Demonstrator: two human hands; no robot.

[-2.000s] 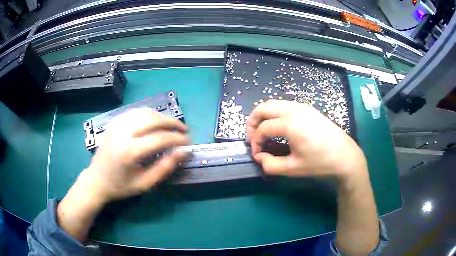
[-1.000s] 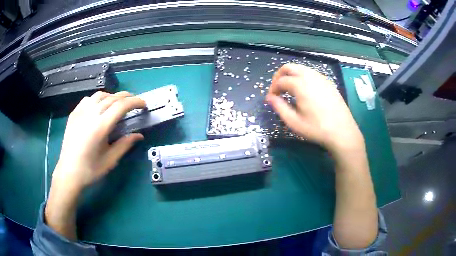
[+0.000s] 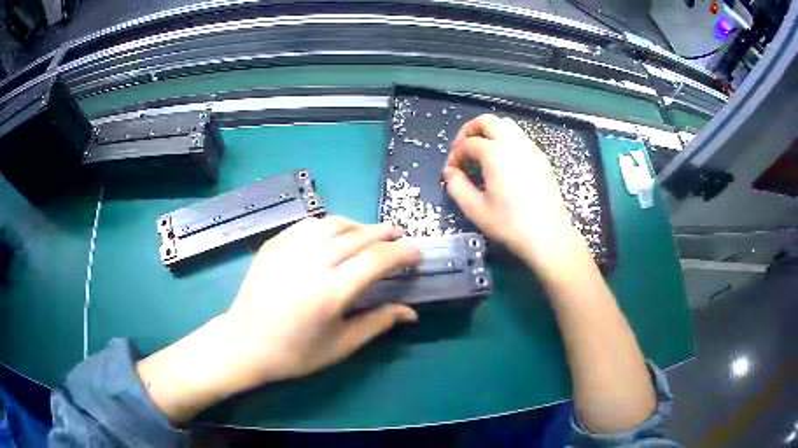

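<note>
A dark bar-shaped housing (image 3: 451, 254) lies on the green mat in front of the tray, with round rings at its right end and small dots along its centre strip. My left hand (image 3: 328, 289) lies over its left part, fingers on the top and thumb along the near side. My right hand (image 3: 494, 179) is over the black parts tray (image 3: 420, 162), thumb and fingers curled towards each other; whether a small part is between the fingertips cannot be told. Small bright metal fasteners (image 3: 407, 206) are scattered in the tray. Another single housing (image 3: 236, 219) lies slanted to the left.
Stacked dark housings (image 3: 153, 144) stand at the back left beside a taller black block (image 3: 44, 136). A whitish plastic piece (image 3: 637, 178) lies right of the tray. Metal conveyor rails (image 3: 306, 44) run behind the mat. Grey machine framing (image 3: 744, 114) stands at the right.
My left hand has moved right from the slanted housing onto the housing by the tray. My right hand stays over the tray, slightly further left. The slanted housing is uncovered.
</note>
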